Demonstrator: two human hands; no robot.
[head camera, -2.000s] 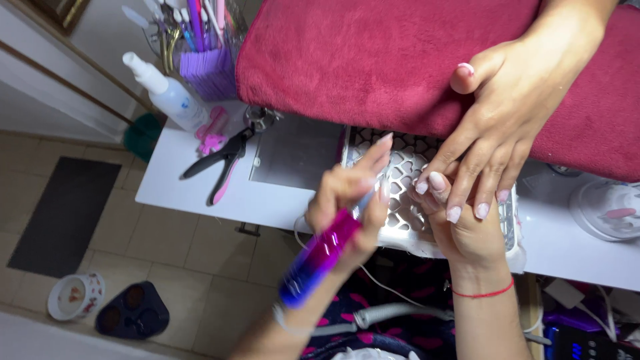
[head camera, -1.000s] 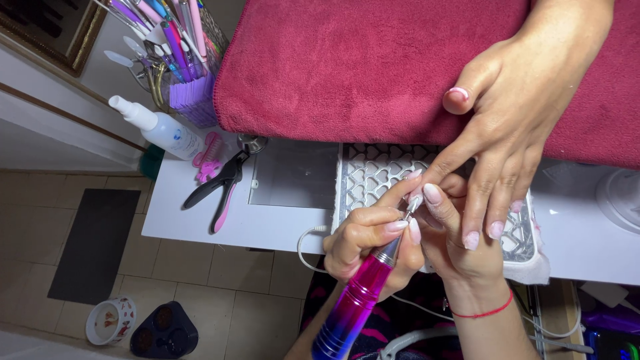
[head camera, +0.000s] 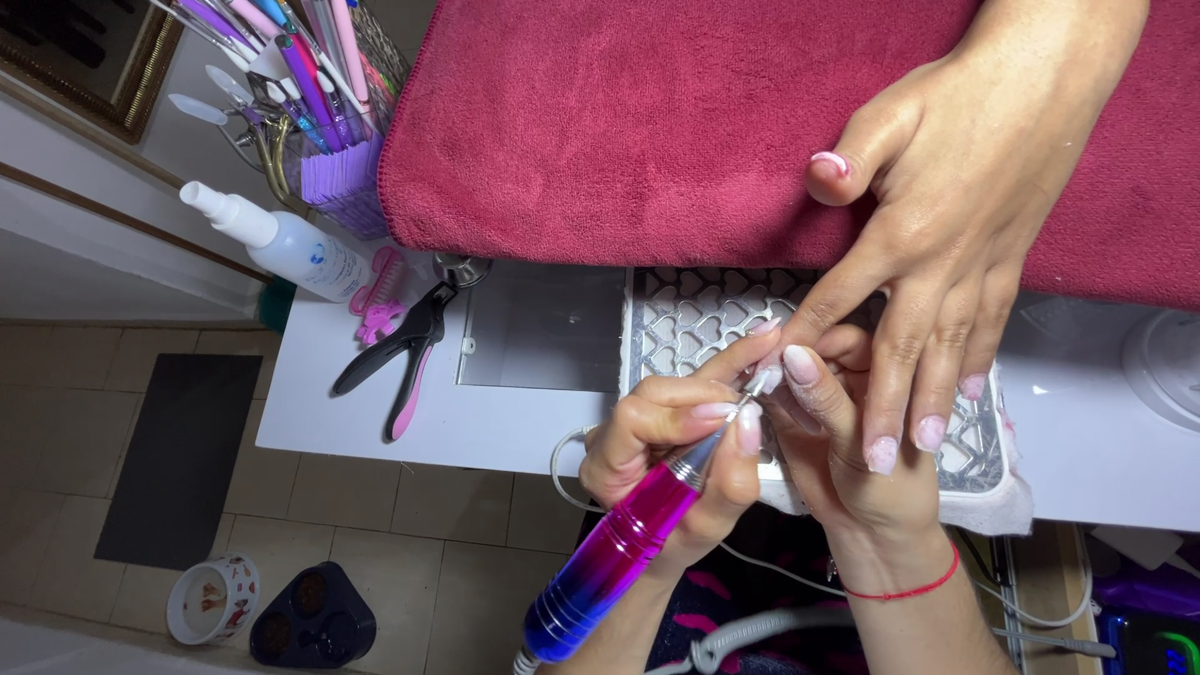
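My left hand (head camera: 680, 450) holds a pink-to-blue electric nail drill (head camera: 614, 562) like a pen. Its metal bit end is at the tip of another person's index finger, where whitish dust shows. My right hand (head camera: 867, 469), with a red string bracelet (head camera: 905, 591) on the wrist, grips that fingertip between thumb and fingers; part of the grip is hidden. The other person's hand (head camera: 975, 206) lies palm down, its other fingers spread above my right hand. Under the hands is a dust collector with a heart-pattern metal grille (head camera: 694, 319).
A burgundy towel-covered cushion (head camera: 609, 141) spans the far side. On the white table (head camera: 525, 427) stand black-and-pink nail tip cutters (head camera: 412, 352), a pink nail brush (head camera: 377, 291), a spray bottle (head camera: 305, 253) and a holder of brushes (head camera: 342, 187). A cable (head camera: 560, 459) runs near my left hand.
My left hand has brought the drill from beside the grille to the other person's fingertip. My right hand has closed round that finger. The view has moved nearer.
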